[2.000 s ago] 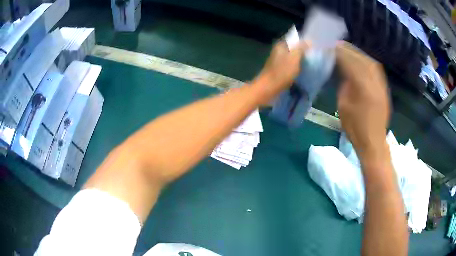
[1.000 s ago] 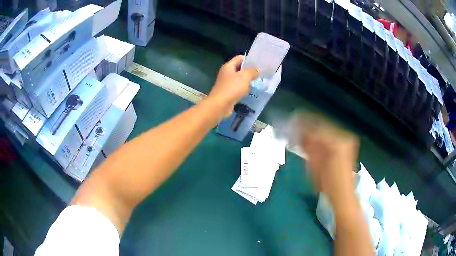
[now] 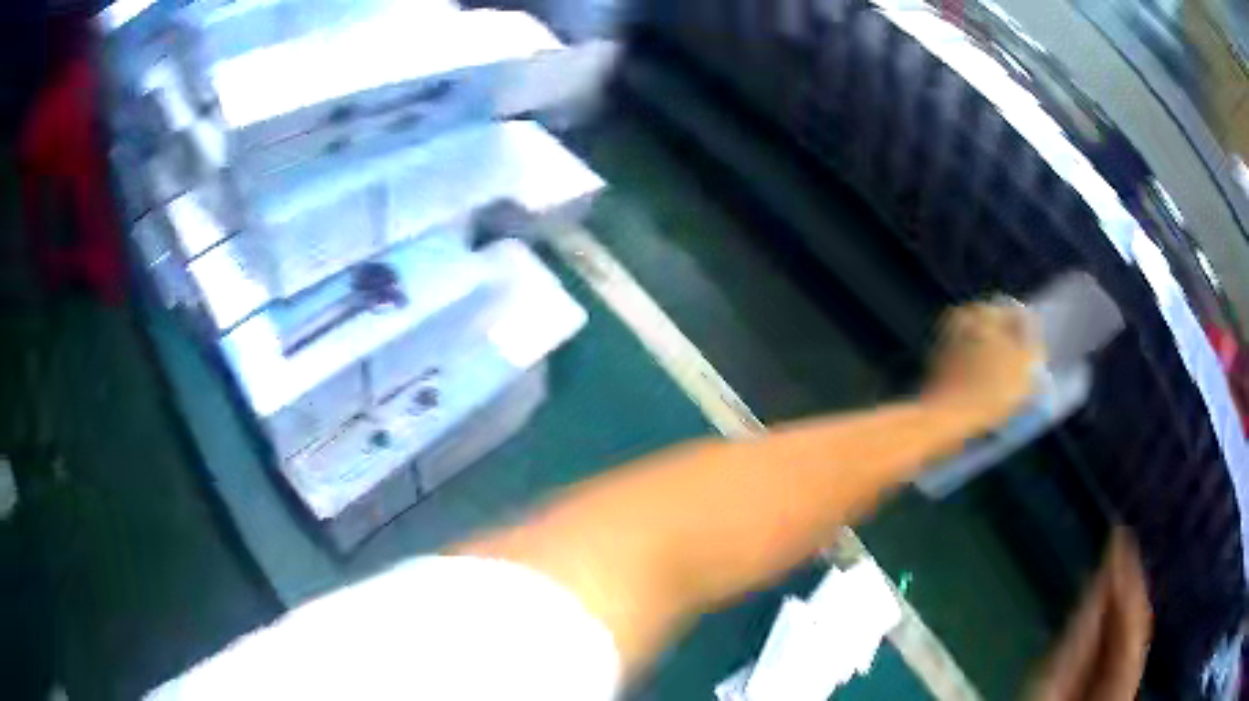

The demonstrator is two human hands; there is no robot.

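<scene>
My left hand grips the top of a retail box beyond the pale strip; the grey box flap stands up past my fingers. The picture is blurred and my hand hides part of the box. My right hand is at the lower right, blurred and cut off by the bottom edge; I cannot tell whether it holds anything. Instruction leaflets lie loosely piled on the green tabletop at the bottom, below my left forearm.
Stacked retail boxes with device pictures fill the upper left. A pale worn strip edges the green tabletop. A long dark row with white tops curves along the far right. Something red shows at the far left.
The view has turned left, so the stacked boxes show larger and the wrapped bundles are out of view. My left hand has carried the box beyond the strip. My right hand shows lower.
</scene>
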